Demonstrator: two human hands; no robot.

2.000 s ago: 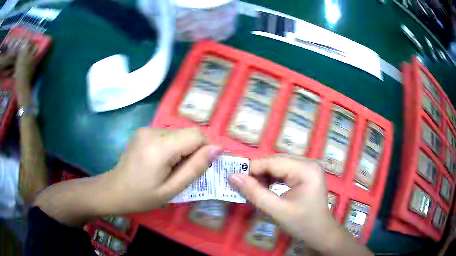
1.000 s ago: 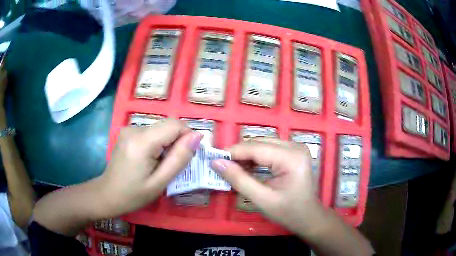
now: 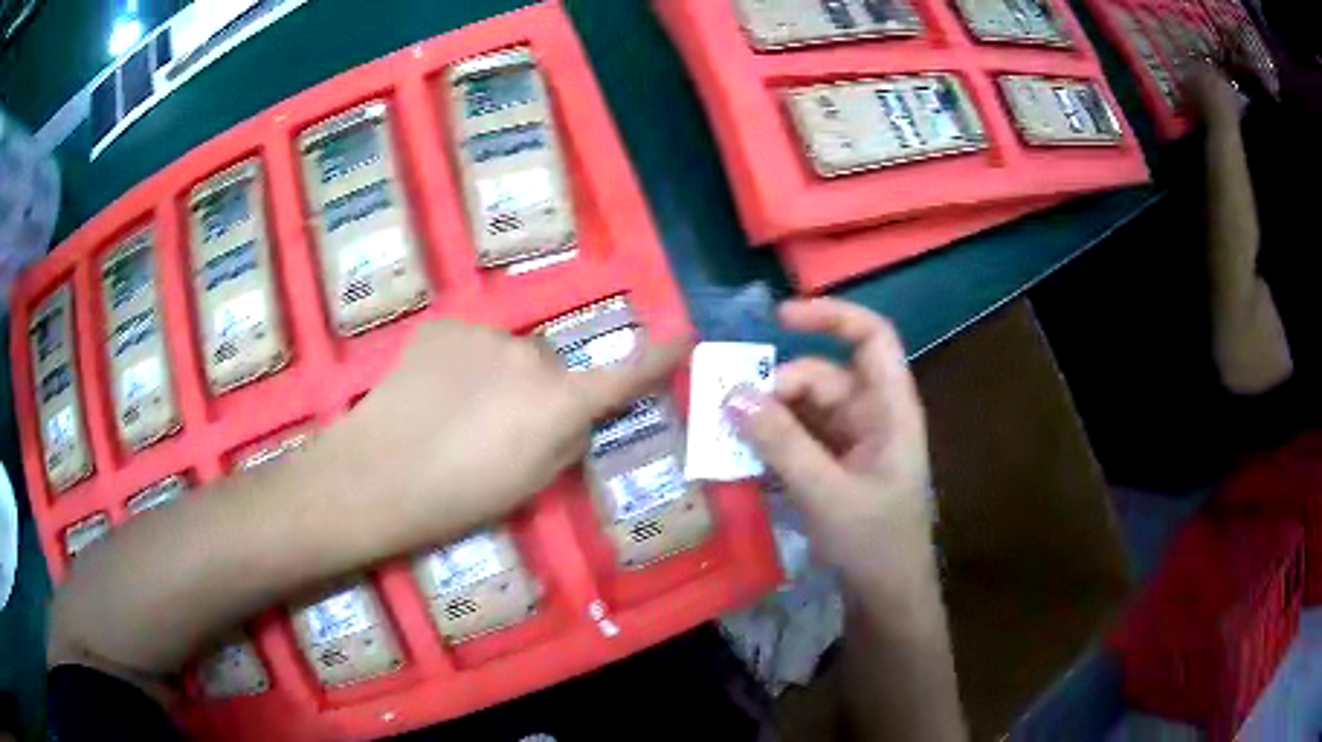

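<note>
A red tray (image 3: 587, 602) with two rows of phones fills the left and centre. My right hand (image 3: 855, 435) holds a small white label strip (image 3: 721, 435) between thumb and fingers, at the tray's right edge. My left hand (image 3: 471, 399) lies across the tray, its index finger extended over the upper part of the near-row right-end phone (image 3: 638, 486). The fingertip is close to the strip; I cannot tell if it touches or carries a label. Its other fingers are curled and hidden. My left forearm covers part of the near row.
Stacked red trays with phones (image 3: 884, 218) stand at the upper right. A white sheet with dark blocks (image 3: 181, 51) lies behind the tray. Crumpled clear plastic (image 3: 790, 623) is beside the tray's near right corner. Another person's arm (image 3: 1232, 232) reaches in at the far right.
The view has swung right, so the tray sits further left. The strip was between both hands; now only my right hand holds it, and my left index finger is extended over the right-end phone.
</note>
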